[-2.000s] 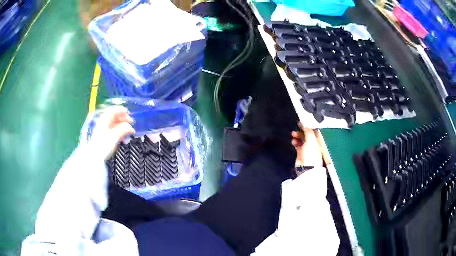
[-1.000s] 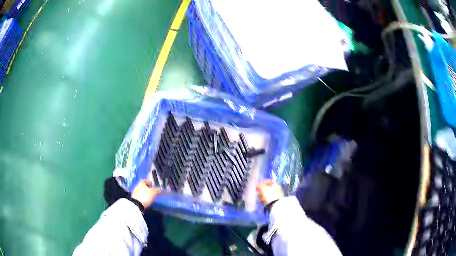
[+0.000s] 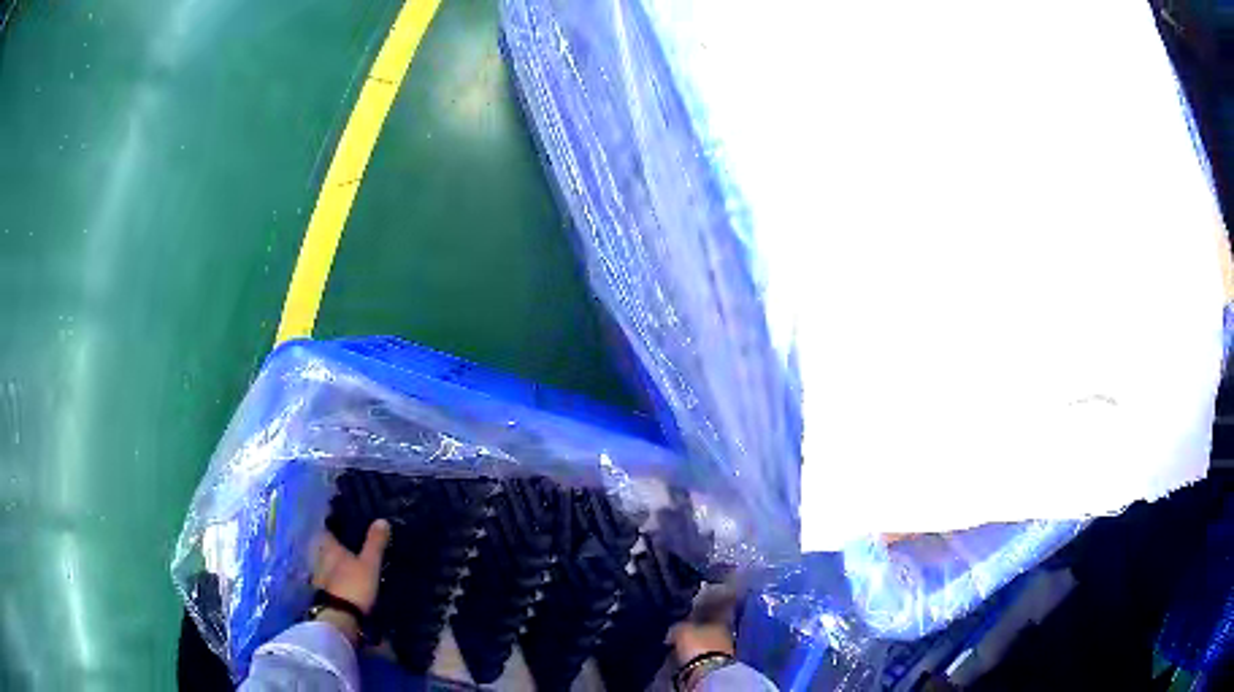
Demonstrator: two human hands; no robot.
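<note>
A blue crate [image 3: 460, 381] with a clear plastic liner bag [image 3: 223, 507] stands low in front of me. Black arm parts [image 3: 501, 575] lie in it in herringbone rows. My left hand [image 3: 355, 571] is inside the crate at the left end of the rows, thumb and fingers apart. My right hand [image 3: 706, 625] is at the right end of the rows, partly blurred. Whether either hand grips the parts or a sheet under them cannot be told.
A second blue crate [image 3: 677, 270], wrapped in clear plastic and topped with a white sheet [image 3: 1001, 270], stands close at the upper right. Green floor [image 3: 163, 270] with a yellow line [image 3: 345, 176] lies to the left.
The view has moved closer to the crates. My hands have moved from the crate's near edge to the two sides of the black rows inside it.
</note>
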